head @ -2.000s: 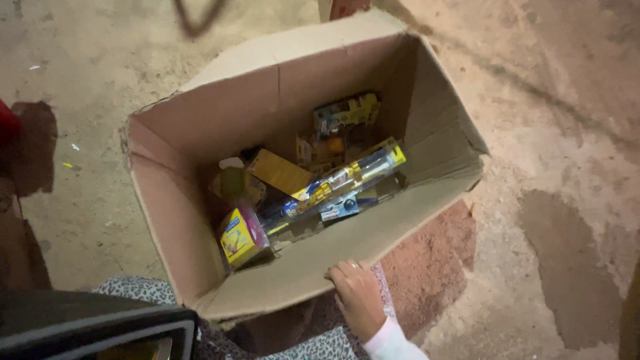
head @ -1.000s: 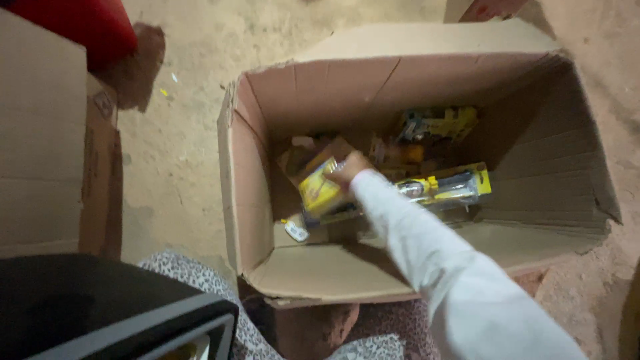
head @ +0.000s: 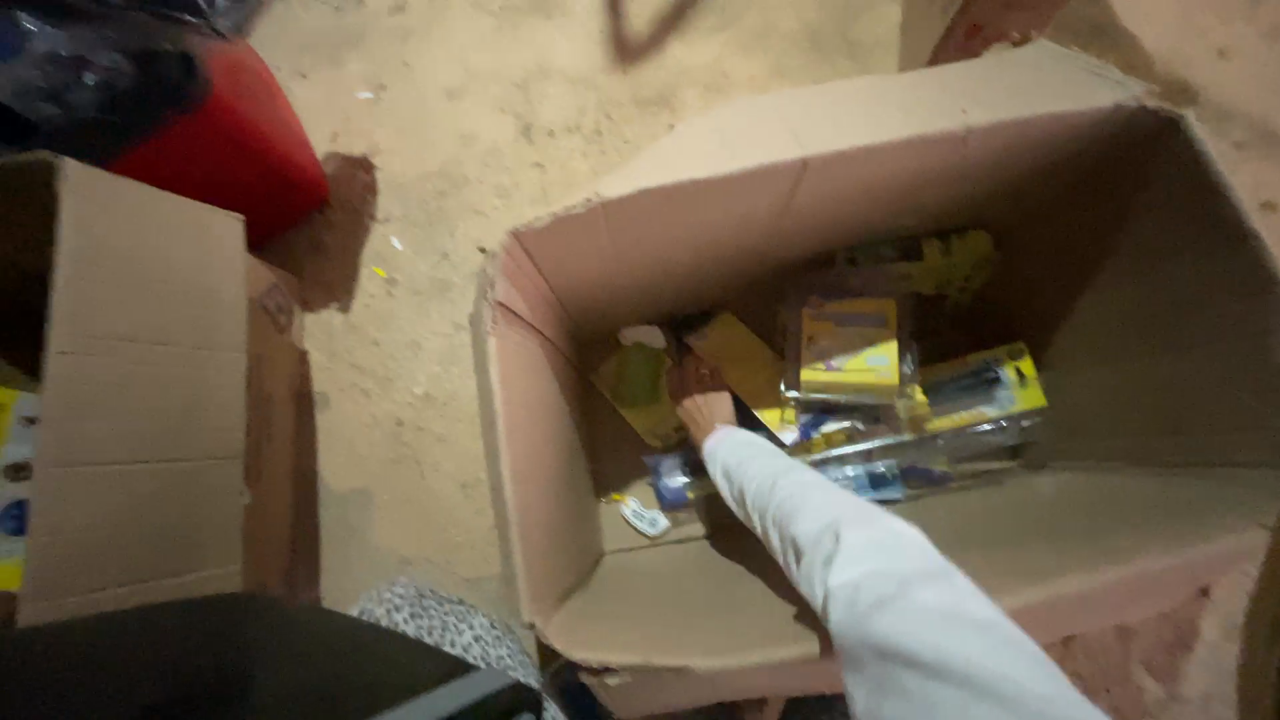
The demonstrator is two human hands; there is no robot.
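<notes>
My right hand (head: 702,392), in a white sleeve, reaches down inside the large cardboard box (head: 545,400). Its fingers are blurred and partly hidden among the packages, so what they hold cannot be told. Just left of it lies a yellowish pack with a green item (head: 637,375); a flat yellow-brown package (head: 737,355) is at its right. Farther right is a yellow package in clear plastic (head: 850,348), beside a long clear pack with yellow card (head: 985,385). A small white tag (head: 643,516) and a blue packet (head: 672,478) lie nearer me. My left hand is out of view.
Another cardboard box (head: 150,400) stands at the left, with a red container (head: 235,140) and black plastic (head: 90,80) behind it. A black object (head: 220,660) covers the lower left corner, next to patterned fabric (head: 440,625). Small scraps lie on the floor.
A second ago my right hand held a yellow package; now a yellow package lies farther right and the hand is deeper at the box's left part. The view has shifted.
</notes>
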